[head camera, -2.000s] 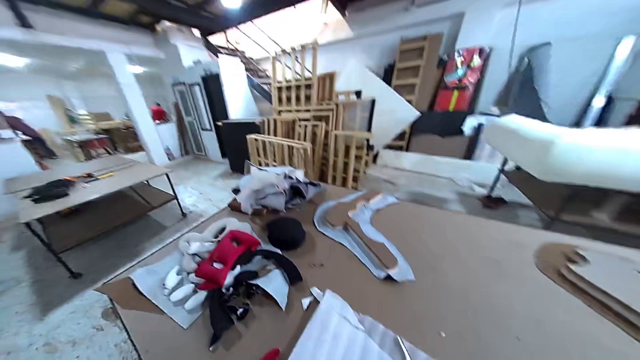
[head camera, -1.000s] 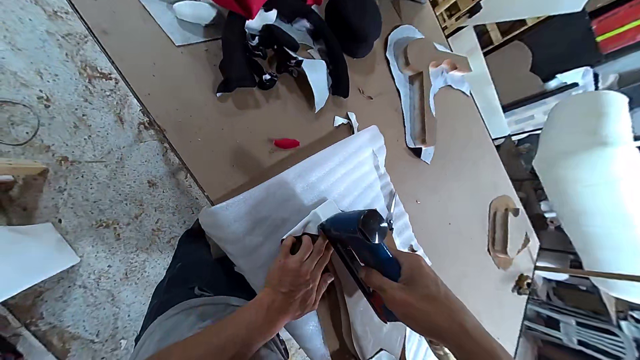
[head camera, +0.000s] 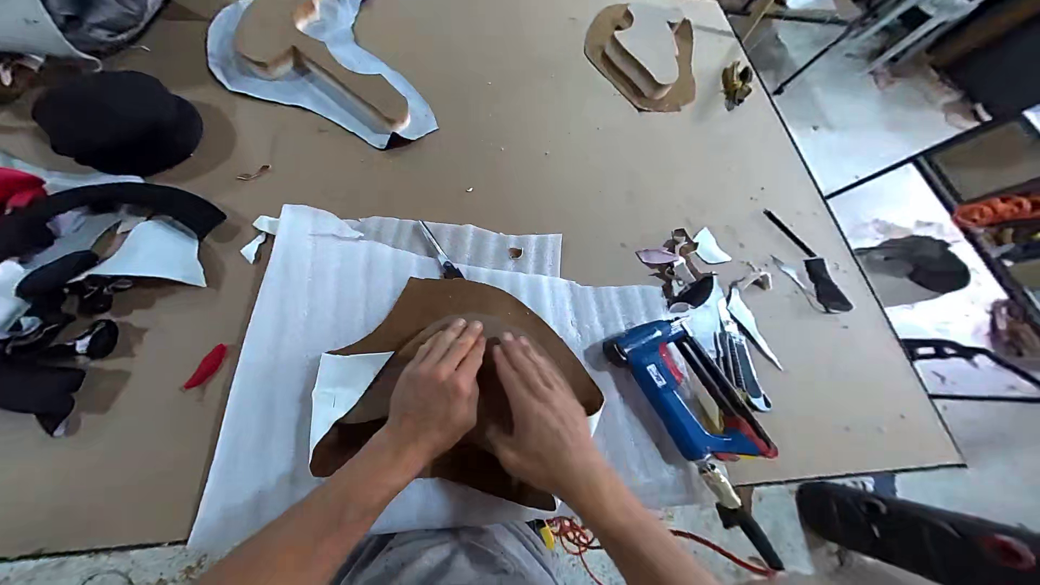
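My left hand (head camera: 439, 382) and my right hand (head camera: 540, 406) lie flat, side by side, on a brown upholstery piece (head camera: 463, 305) with curved edges. A white flap (head camera: 349, 382) shows at the piece's left side. Underneath is a white foam sheet (head camera: 284, 325) spread on the table. Just beyond the brown piece lie scissors (head camera: 443, 252), partly covered. A blue pneumatic stapler (head camera: 670, 390) rests on its side to the right of my right hand, by a utility knife (head camera: 739, 361). What lies beneath my palms is hidden.
Scraps (head camera: 682, 256) and a black-handled tool (head camera: 827, 284) lie at the right. A foam-edged cut-out (head camera: 349, 81) and a brown cut-out (head camera: 642, 81) lie farther back. At the left are a black round piece (head camera: 118, 122), black and white pieces (head camera: 154, 252) and a red object (head camera: 205, 366). A red hose (head camera: 577, 540) hangs below the near edge.
My right hand has let go of the blue stapler, which now lies on the table. Both hands now rest on the brown piece. The view has turned.
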